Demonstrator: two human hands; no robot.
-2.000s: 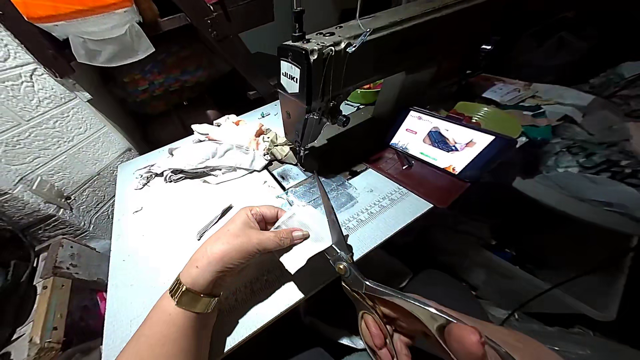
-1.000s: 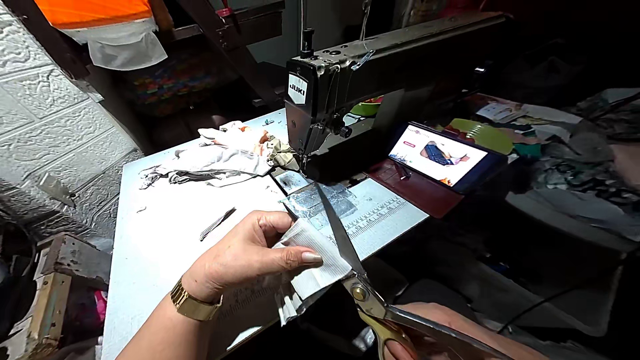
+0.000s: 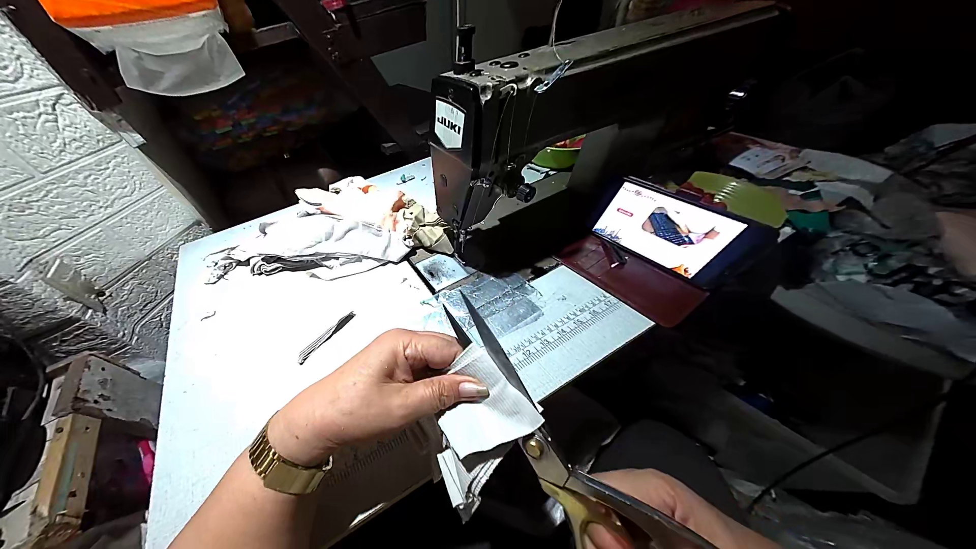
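My left hand point(image 3: 389, 393), with a gold-coloured watch point(image 3: 286, 465) at the wrist, pinches a piece of white ribbed fabric point(image 3: 492, 408) between thumb and fingers. Folded layers of fabric hang below it. My right hand point(image 3: 648, 503), at the bottom right, holds metal scissors point(image 3: 535, 446) by the handles. The blades point up and away, slightly parted, with the fabric's upper right edge between them. Behind stands a black Juki sewing machine point(image 3: 465, 145); its needle area is beyond the blade tips. A small dark strip bundle point(image 3: 326, 337) lies on the white table point(image 3: 252, 412).
Crumpled white cloth point(image 3: 328, 240) lies left of the needle. A phone point(image 3: 671, 229) with a lit screen leans in a dark red cover point(image 3: 633, 282) at the table's right edge. Heaped fabric point(image 3: 877, 236) is at the far right, a wooden box point(image 3: 72, 450) at lower left.
The fabric in my left hand is spread more towards the camera, with folded layers now showing below it. The scissors' blades, farther apart two seconds ago, now straddle its edge.
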